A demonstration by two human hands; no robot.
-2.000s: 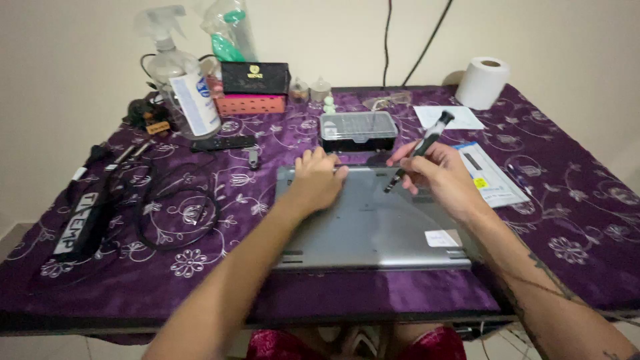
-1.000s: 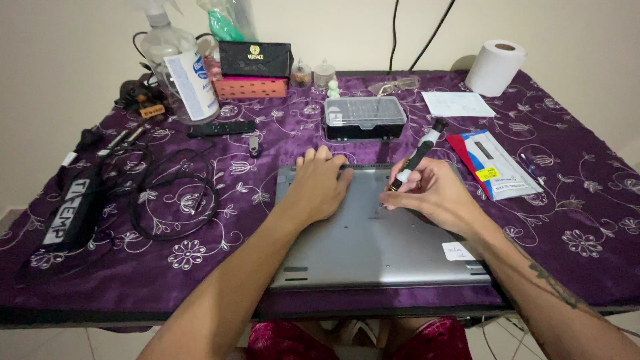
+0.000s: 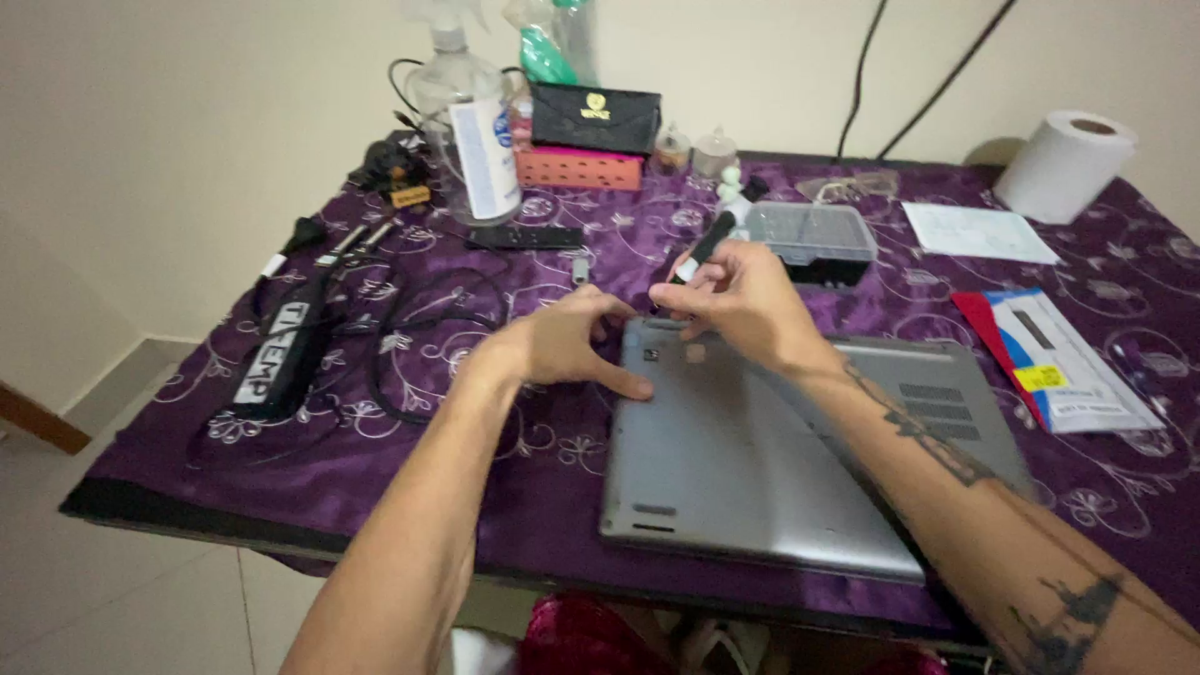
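Observation:
A grey laptop (image 3: 731, 450) lies upside down on the purple embroidered tablecloth, its vents and rubber feet facing up. My right hand (image 3: 736, 295) grips a black and white screwdriver (image 3: 701, 251) over the laptop's far left corner; the tool's tip is mostly hidden by the fingers. My left hand (image 3: 572, 347) rests at that same corner, thumb on the bottom cover and fingers at the edge, holding no tool. Just behind my right hand stands a black case with a clear lid (image 3: 811, 234).
Left of the laptop lie a black power adapter (image 3: 277, 361) and a coiled cable (image 3: 380, 375). A spray bottle (image 3: 478, 141), a remote control (image 3: 525, 238) and a black box (image 3: 595, 119) are farther back. At right are a plastic packet (image 3: 1059, 361) and a paper roll (image 3: 1064, 169).
My right hand has moved left with the screwdriver, from the middle of the laptop's far part to its far left corner. The view has shifted left.

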